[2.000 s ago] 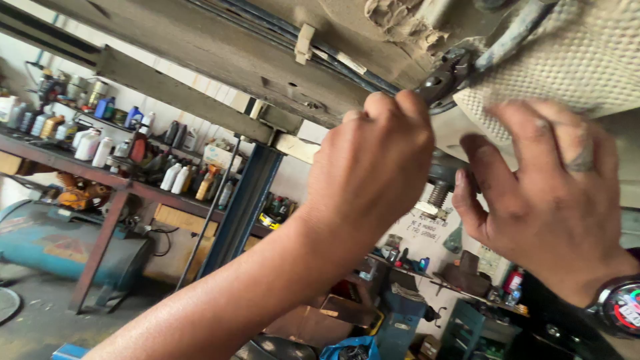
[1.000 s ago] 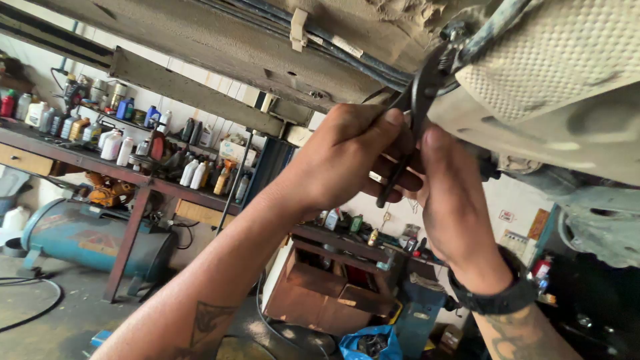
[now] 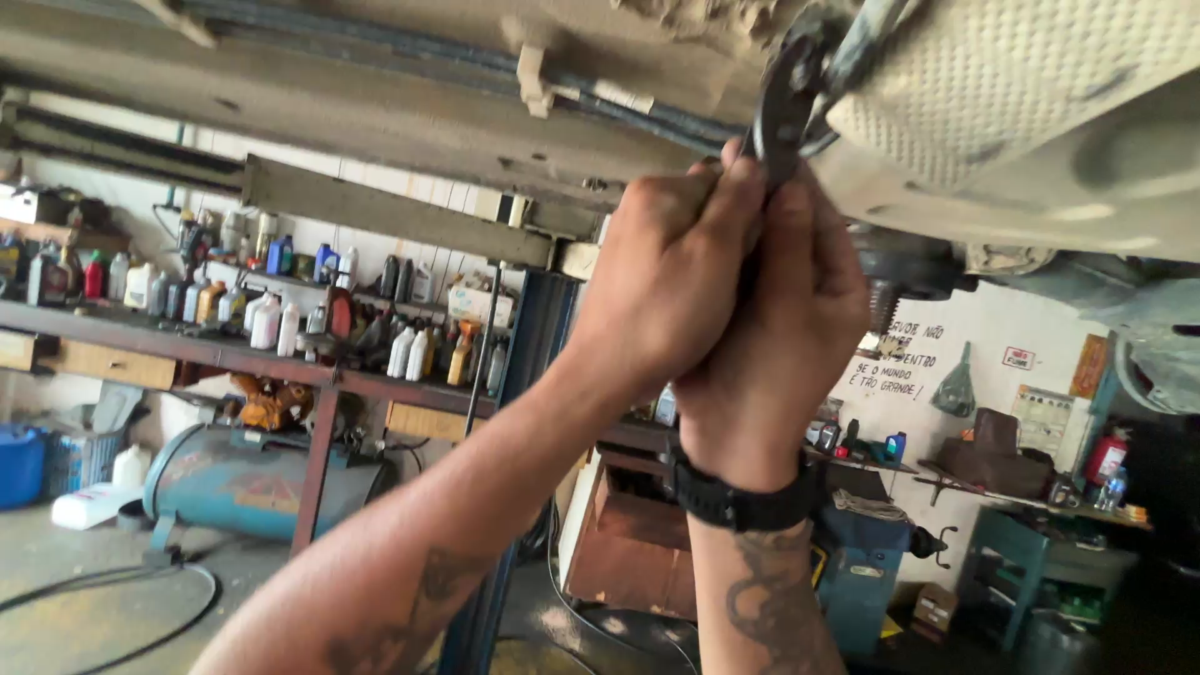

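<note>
A pair of dark metal pliers (image 3: 780,117) points upward, its jaws at a dark fitting beside a grey pipe or hose (image 3: 867,42) under a vehicle. My left hand (image 3: 670,258) and my right hand (image 3: 783,291) are pressed together around the handles, which the fingers mostly hide. Whether the jaws grip the fitting cannot be told. Just right of the jaws is a dimpled metal heat shield (image 3: 947,94). Thin lines (image 3: 637,108) run along the dusty underbody, held by a pale plastic clip (image 3: 535,82).
The vehicle's underbody (image 3: 375,122) is overhead. Behind my forearms stand a blue lift post (image 3: 534,356) and a lift arm (image 3: 394,211). Further back are a workbench (image 3: 216,352) with many bottles, a teal air tank (image 3: 253,483) and a brown cabinet (image 3: 637,553). Hoses lie on the floor.
My right hand was apart with fingers spread two seconds ago; it has closed in beside my left hand at the pliers. The pliers remain up by the fitting.
</note>
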